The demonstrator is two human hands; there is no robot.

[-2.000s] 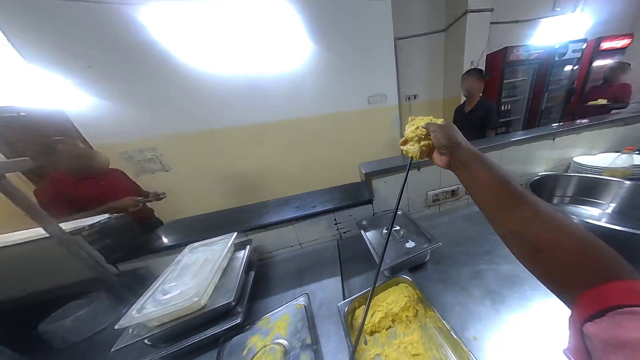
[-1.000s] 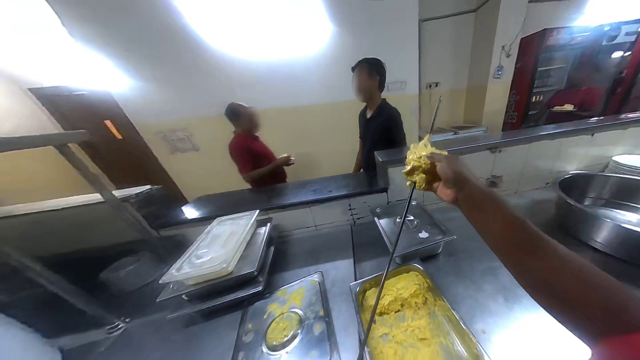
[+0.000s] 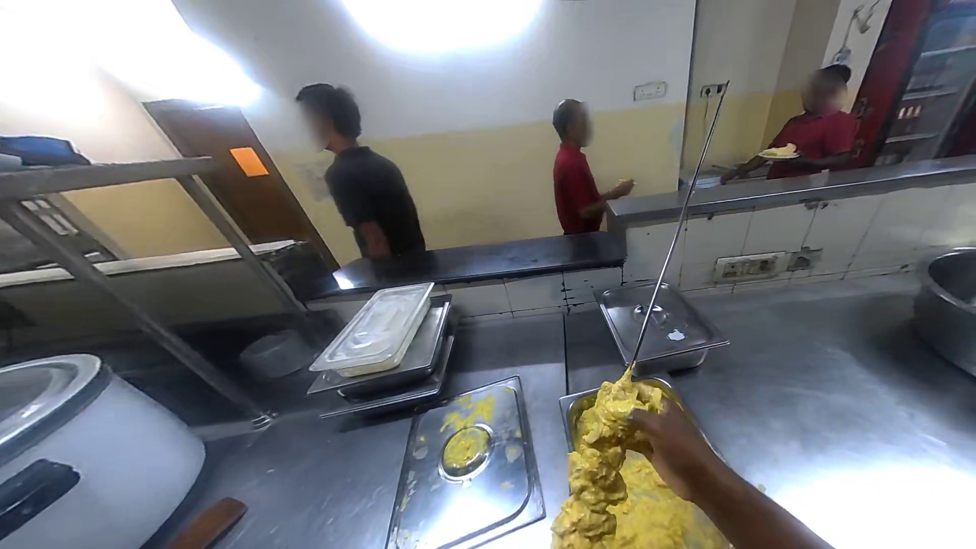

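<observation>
A long metal skewer slants up and to the right, its upper part bare. Yellow marinated chunks are packed along its lower part. My right hand grips the topmost chunks around the skewer, fingers coated in marinade. Beneath it is a steel pan holding more yellow marinated pieces. The skewer's lower end is out of view, and so is my left hand. Left of the pan lies a marinade-smeared steel lid.
Stacked trays under a translucent plastic lid stand behind left. A lidded steel pan is at the back, a large steel bowl at right, a white cooker at left. Three people stand beyond the ledge.
My right hand has come down over the pan, and a long row of coated chunks on the skewer now shows. The person in black has moved left past the one in red. The view has turned left.
</observation>
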